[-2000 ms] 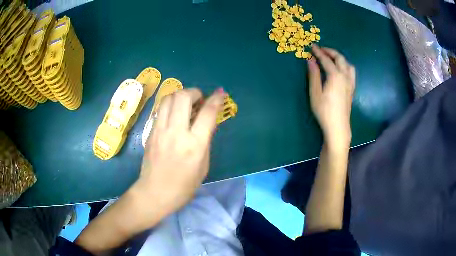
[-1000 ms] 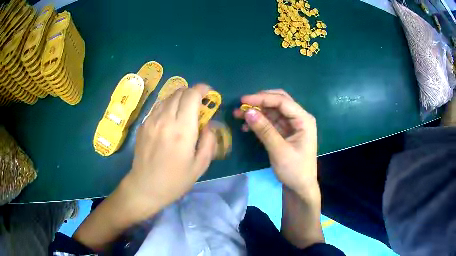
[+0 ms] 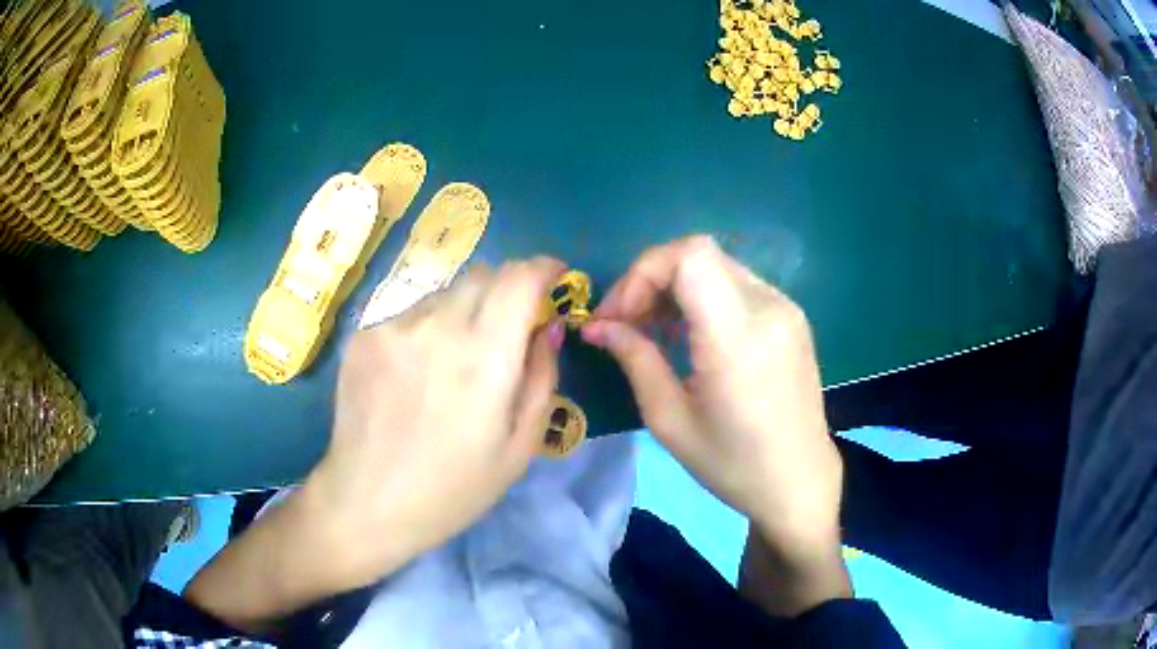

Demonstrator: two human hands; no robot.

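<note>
My left hand (image 3: 425, 393) is closed around yellow bodies. The end of one body (image 3: 567, 294), with dark openings, shows past its fingertips. A second rounded end (image 3: 562, 426) shows below the hand; the rest is hidden. My right hand (image 3: 730, 380) pinches a tiny yellow clip (image 3: 580, 317) at the upper body's end; the fingertips partly hide it, and I cannot tell whether it is seated. Flat yellow bodies (image 3: 305, 285) lie left of my hands, some overlapping and glaring white. Another body (image 3: 438, 241) lies beside them, its lower end near my left hand.
The loose clip pile (image 3: 770, 64) lies at the far right of centre on the dark green table (image 3: 609, 127). Supply stacks of bodies (image 3: 165, 140) stand upper left. A bag of small parts (image 3: 38, 418) is at the left edge, a pale bag (image 3: 1085, 152) at right. A person's sleeve (image 3: 1110, 469) is at right.
My right hand has come from the clip pile to my left hand, bringing a clip to the held body's end. The sleeve at right has shifted.
</note>
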